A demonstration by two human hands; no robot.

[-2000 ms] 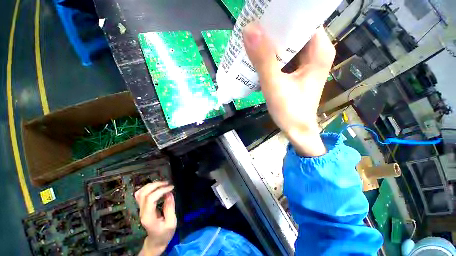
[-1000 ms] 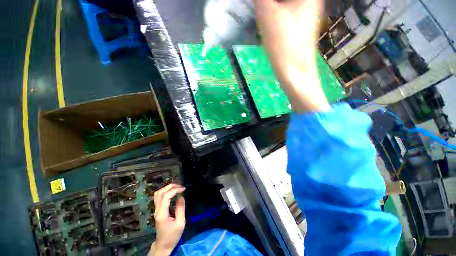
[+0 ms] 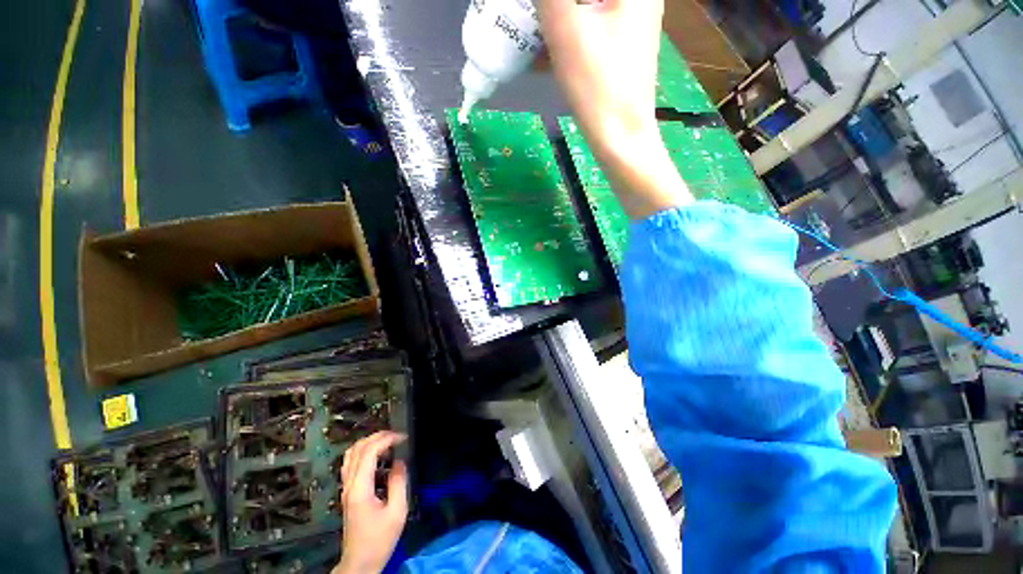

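My right hand (image 3: 600, 56), cut off by the top edge, holds a white squeeze bottle (image 3: 498, 45) nozzle down. The nozzle tip is at the upper left corner of a green PCB panel (image 3: 525, 213), which lies flat on a black tray (image 3: 409, 135). A second green panel (image 3: 595, 168) lies to its right, partly hidden by my right arm. Small white spots show on the near panel. My left hand (image 3: 372, 501) is low in the picture with fingers curled, above the solder pallets (image 3: 314, 448); it holds nothing visible.
An open cardboard box (image 3: 224, 230) with thin green strips stands on the floor at left. Brown, cluttered pallets (image 3: 140, 477) lie below it. A metal conveyor rail (image 3: 611, 448) runs near my body. A blue stool (image 3: 260, 67) stands at the upper left, a bench with equipment at right.
The bottle has gone from sweeping low over the panels to the near panel's upper left corner. The view has shifted, so more panels show. My left hand has barely moved.
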